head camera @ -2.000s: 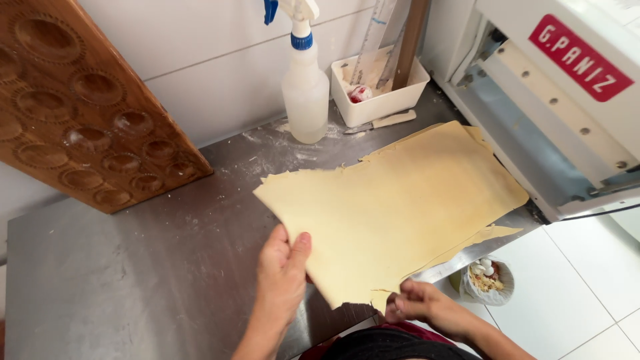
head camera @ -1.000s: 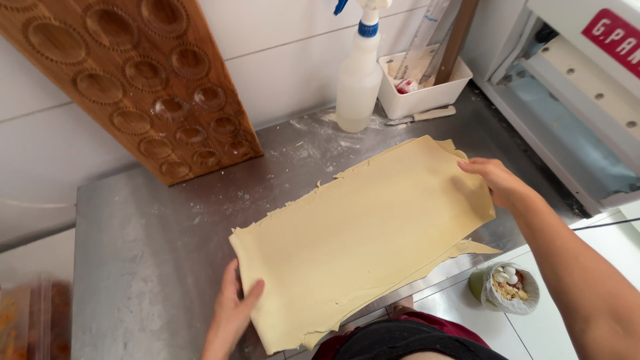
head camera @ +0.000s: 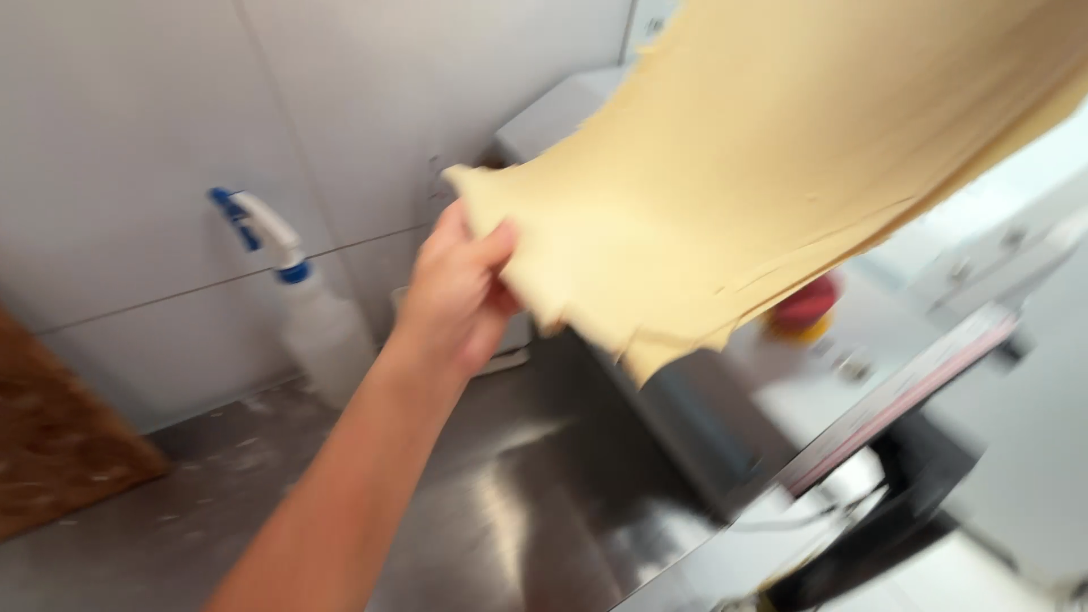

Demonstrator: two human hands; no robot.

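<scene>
A large folded sheet of pale yellow dough (head camera: pixel 731 170) hangs in the air above the steel worktop, stretching to the upper right and out of the frame. My left hand (head camera: pixel 467 289) grips its near left end, thumb on top and fingers underneath. Ragged edges show at the bottom of the sheet. My right hand is out of view, so the far end's support cannot be seen.
Against the wall stand a spray bottle (head camera: pixel 327 340) with a blue-and-white trigger and a wooden board (head camera: pixel 59 433). The white dough machine (head camera: pixel 765 382), with a red knob, is right of the steel worktop (head camera: pixel 442 510).
The dough sheet has been lifted off the worktop, with my left hand still holding one end. My right hand has left the view. The view has swung strongly toward the machine.
</scene>
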